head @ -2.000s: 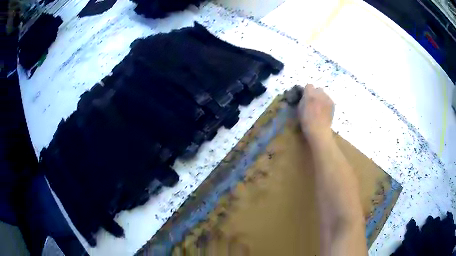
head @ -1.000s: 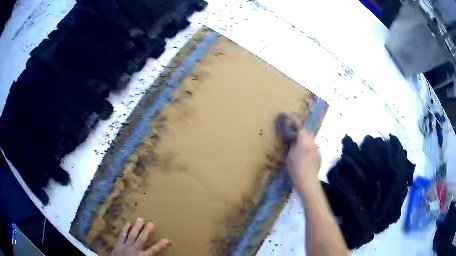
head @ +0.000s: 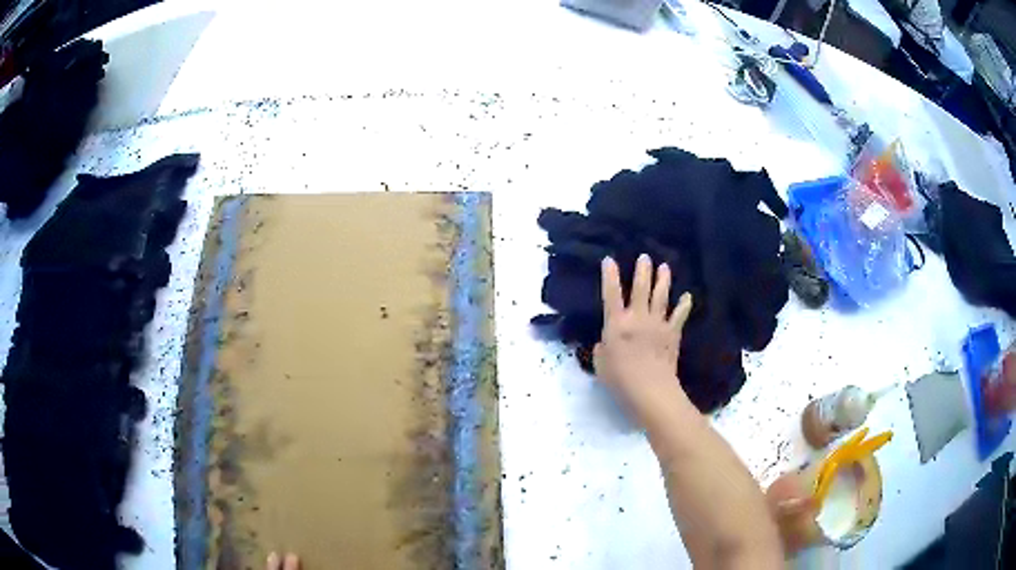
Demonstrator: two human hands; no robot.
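A tan board (head: pixel 334 334) lies on the white table, with blue-grey speckled bands along its two long sides and dark lint smears. To its right is a loose black fabric heap (head: pixel 724 245). My right hand (head: pixel 643 334) lies flat on the heap's near left part, fingers spread, holding nothing that I can see. My left hand (head: pixel 283 562) shows only as fingertips at the bottom edge, over the board's near part; the rest is cut off. A long black mass of laid-out fabric (head: pixel 78 367) lies left of the board.
A blue tray (head: pixel 819 228) with a clear bag and a dark lump (head: pixel 804 271) are right of the heap. Nearer are a small bottle (head: pixel 836 414), a tub (head: pixel 847 507) with a yellow-orange handle, and a grey scrap (head: pixel 938 414). Another black bundle (head: pixel 50 123) is upper left.
My right hand has moved right from the board to the black heap. The dark lump that it rubbed on the board is no longer in it. The view has turned right, bringing the tub and bottle in.
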